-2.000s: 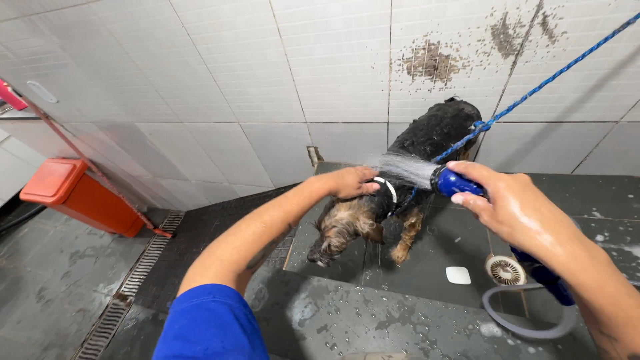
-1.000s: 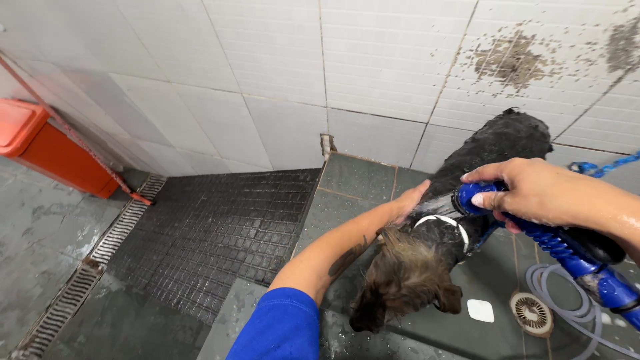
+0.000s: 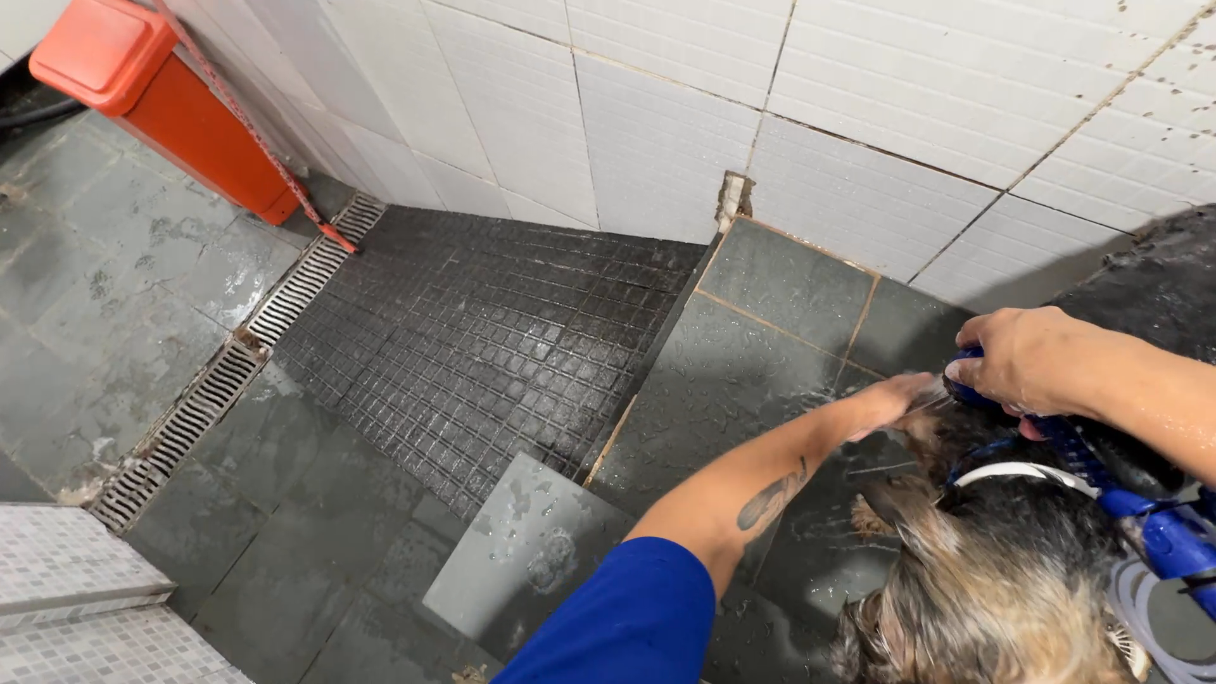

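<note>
A wet dog [image 3: 997, 570] with dark and tan fur and a white collar [image 3: 1031, 469] stands on the raised tiled platform [image 3: 731, 380], its head toward the lower right of the view. My right hand [image 3: 1040, 361] grips a blue spray nozzle [image 3: 967, 372] above the dog's side, and water comes from it. Just left of the nozzle, my left hand [image 3: 893, 404] reaches to the dog's flank or leg in the spray; its fingers are partly hidden by the water and fur. The nozzle's blue handle [image 3: 1164, 537] runs down to the right, over the dog.
White wall tiles [image 3: 665, 142] rise behind the platform. To the left lie a dark gridded wet floor [image 3: 494, 332] and a metal drain grate [image 3: 180, 437]. An orange bin [image 3: 204, 123] stands at upper left beside a reddish pole [image 3: 256, 133]. A clear hose [image 3: 1135, 608] coils at lower right.
The nozzle in my right hand has moved from near the dog's collar to its side. My left hand has left the dog's back and is in front of the spray. The view has swung left.
</note>
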